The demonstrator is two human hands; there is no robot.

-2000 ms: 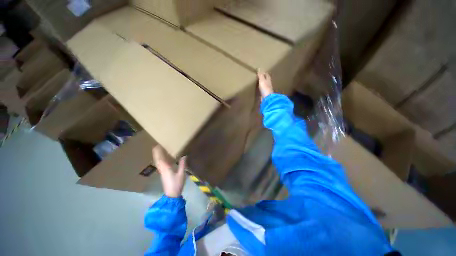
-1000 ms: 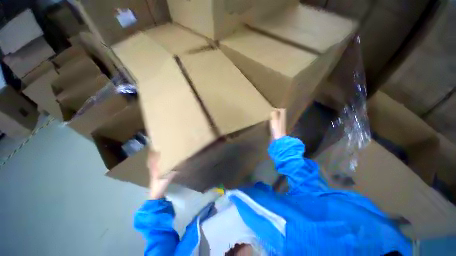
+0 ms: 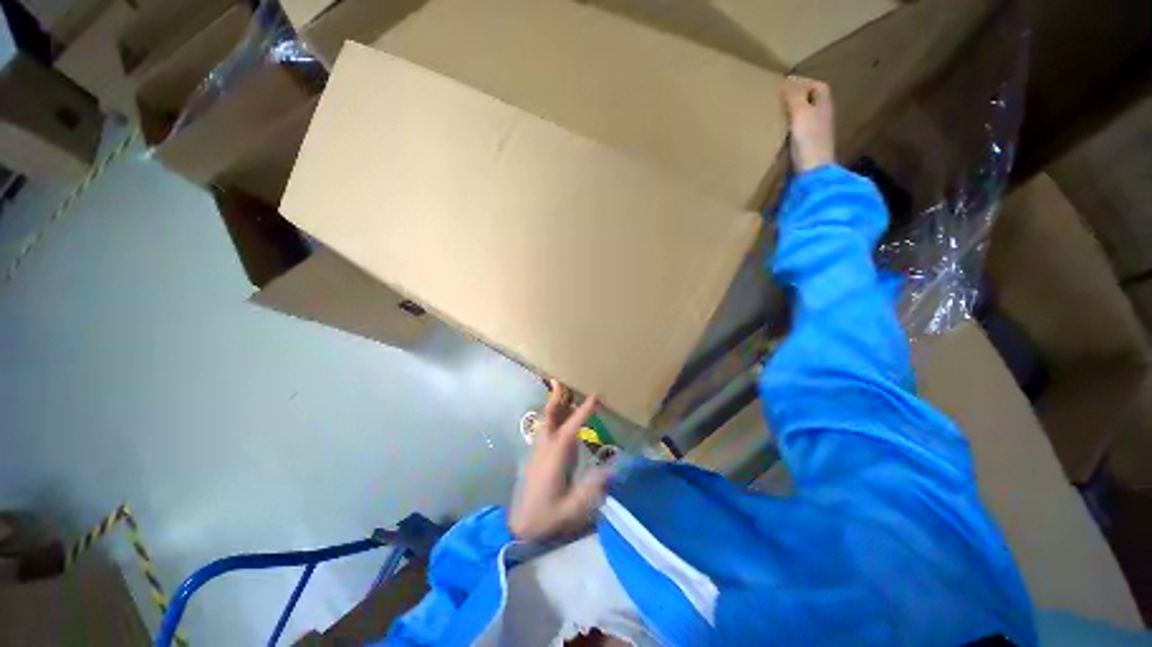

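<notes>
A large brown corrugated carton (image 3: 518, 215) is tilted in front of me, with a broad plain panel facing up. My right hand (image 3: 811, 116) is closed on its upper right edge. My left hand (image 3: 556, 468) is at its lower edge near the front corner, thumb and fingers apart; the fingertips are partly hidden under the carton. Another carton's top (image 3: 809, 23) shows behind it.
Open cartons (image 3: 335, 293) stand at the left and another open carton (image 3: 1068, 316) at the right. Clear stretch film (image 3: 954, 240) hangs at the right. A blue tubular cart handle (image 3: 259, 559) is at lower left. Yellow-black tape (image 3: 78, 209) marks the floor.
The carton has turned and tilted, so its plain panel faces me instead of the flap seam. My left hand has moved right, my right hand up and right. The cart handle has come into view.
</notes>
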